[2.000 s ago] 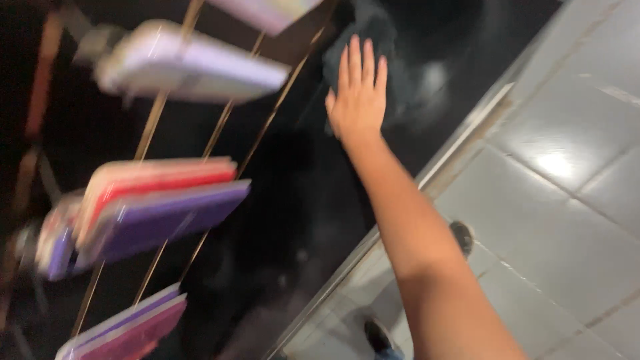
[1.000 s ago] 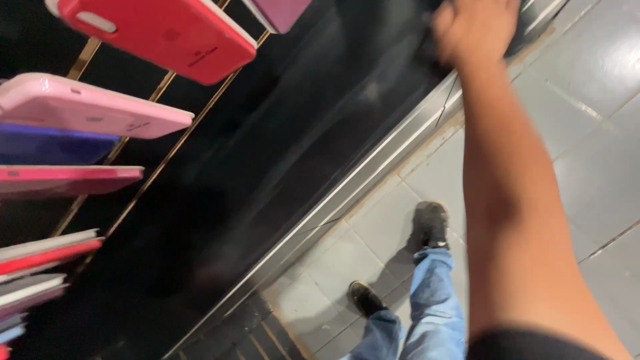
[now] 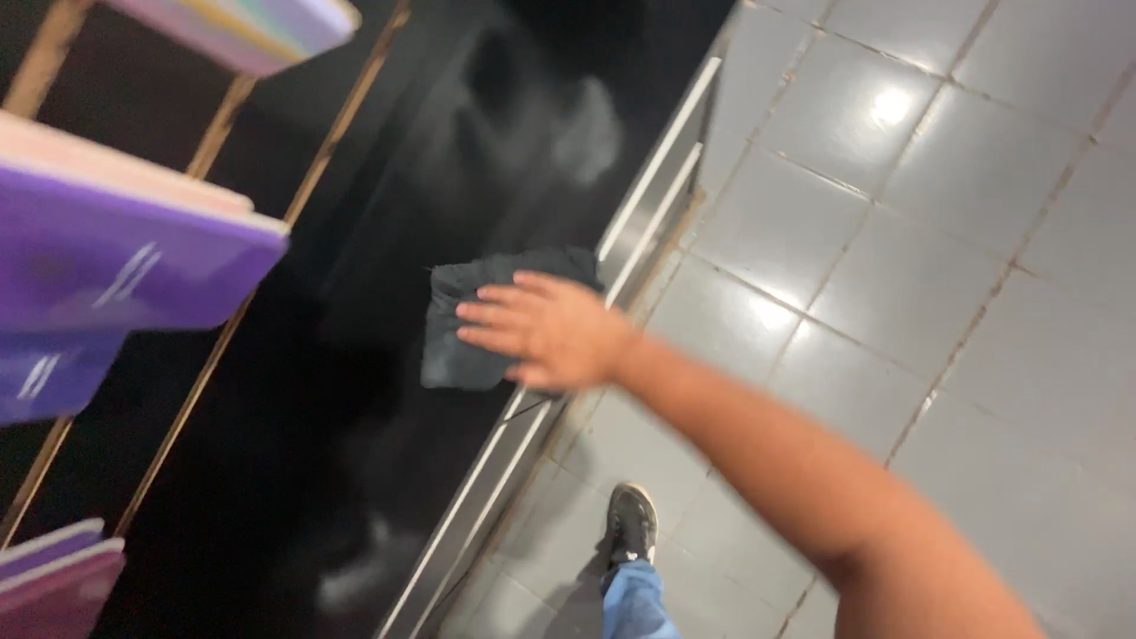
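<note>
My right hand (image 3: 555,333) lies palm down with its fingers spread on a dark grey cloth (image 3: 466,355). The cloth is flat against a glossy black panel (image 3: 373,293), by the panel's metal-trimmed edge, and part of it is hidden under the hand. The bare forearm comes in from the lower right. Hazy pale patches show on the black surface above and below the cloth. My left hand is out of view.
Purple phone cases (image 3: 133,248) and a pastel striped case (image 3: 266,27) stick out from the slatted display wall at left. Metal trim (image 3: 661,160) borders grey floor tiles (image 3: 887,266). A black shoe (image 3: 632,524) stands below the hand.
One second ago the hand was at the panel's edge near the top of the view, its fingers bent or blurred. Now it is spread flat on the cloth. The view has shifted considerably.
</note>
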